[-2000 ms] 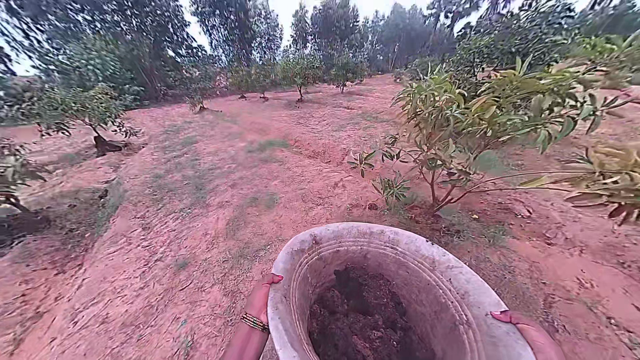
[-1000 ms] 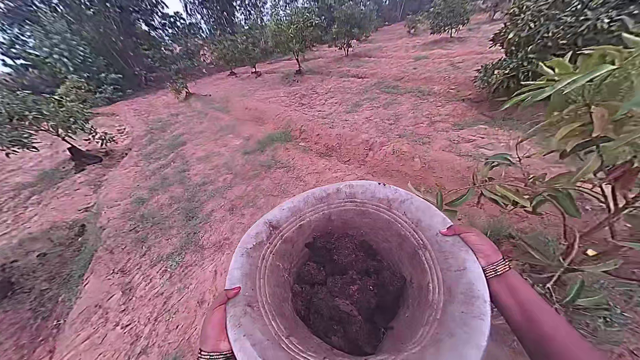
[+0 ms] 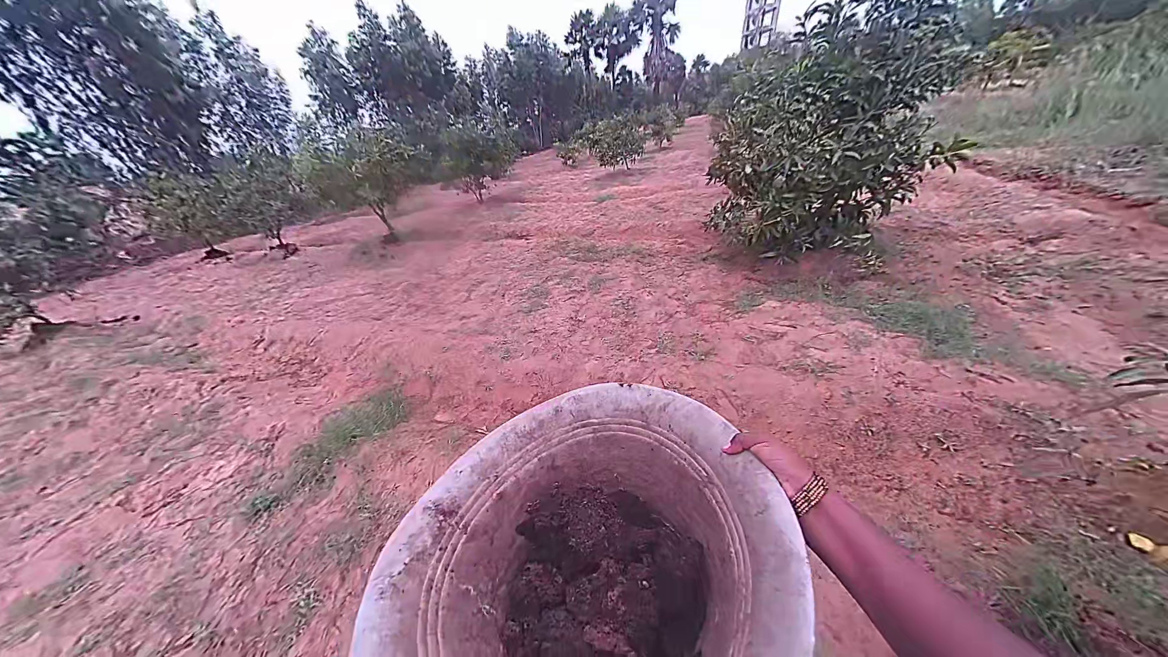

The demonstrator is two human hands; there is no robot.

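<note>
A wide-rimmed, pale round basin (image 3: 584, 424) fills the lower middle of the head view, tilted so that its inside shows. Dark, clumpy soil-like matter (image 3: 607, 575) lies in its bottom. My right hand (image 3: 771, 461), with bangles at the wrist, grips the basin's rim at the upper right, the thumb on top and the other fingers hidden beneath. My left hand is out of view, and the basin's lower edge is cut off by the frame.
Reddish bare ground with grass patches (image 3: 351, 429) stretches ahead. A large leafy bush (image 3: 821, 155) stands right of centre. Several small trees (image 3: 374, 173) line the left, with taller trees behind. A grassy bank (image 3: 1068, 100) rises at the far right, and leaves poke in at the right edge.
The view has swung right and up. My left hand, on the basin's left rim before, has gone out of view. The near leafy plant on the right has mostly left the frame.
</note>
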